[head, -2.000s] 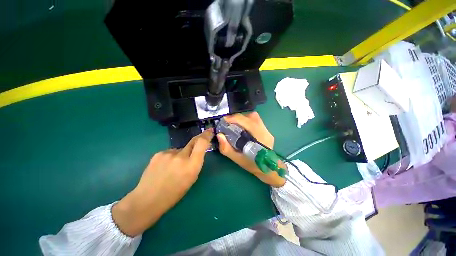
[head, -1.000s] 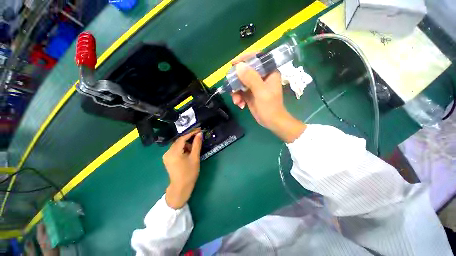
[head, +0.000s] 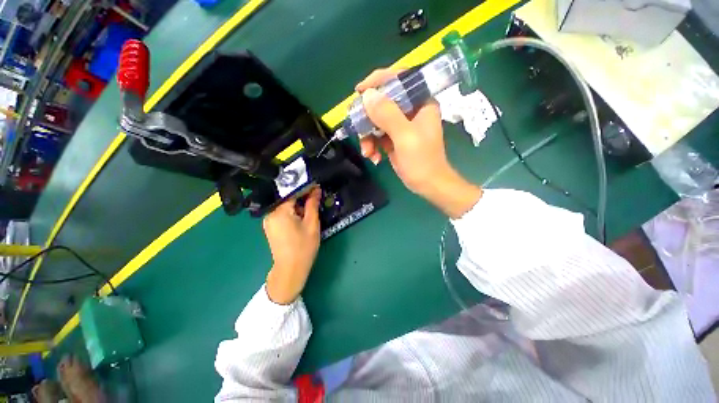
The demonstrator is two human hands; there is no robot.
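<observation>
My right hand [head: 410, 142] is closed around the dispensing syringe [head: 402, 88], a clear-grey barrel with dark bands and a green cap. Its needle points down-left at the right part of the black fixture [head: 339, 169]. The toggle clamp [head: 177, 138], with a red ribbed handle, reaches over the fixture, its tip by a small white-silver plate [head: 292, 178]. My left hand [head: 292, 232] is at the fixture's near edge, thumb and fingertips close together beside the plate. Whether a part is between those fingertips is hidden.
A small black part [head: 411, 22] lies beyond the yellow strip. Crumpled white tissue [head: 473, 114] lies right of the syringe. A controller [head: 623, 71] bears a white carton [head: 627, 17] at upper right. A clear hose [head: 591, 110] loops from the green cap. A green box [head: 112, 330] and another person's hand [head: 77, 381] are at lower left.
Earlier both hands met at the fixture's front with the syringe low. Since then the view has turned and my right hand has raised the syringe to the fixture's right side. My left hand stays at the fixture.
</observation>
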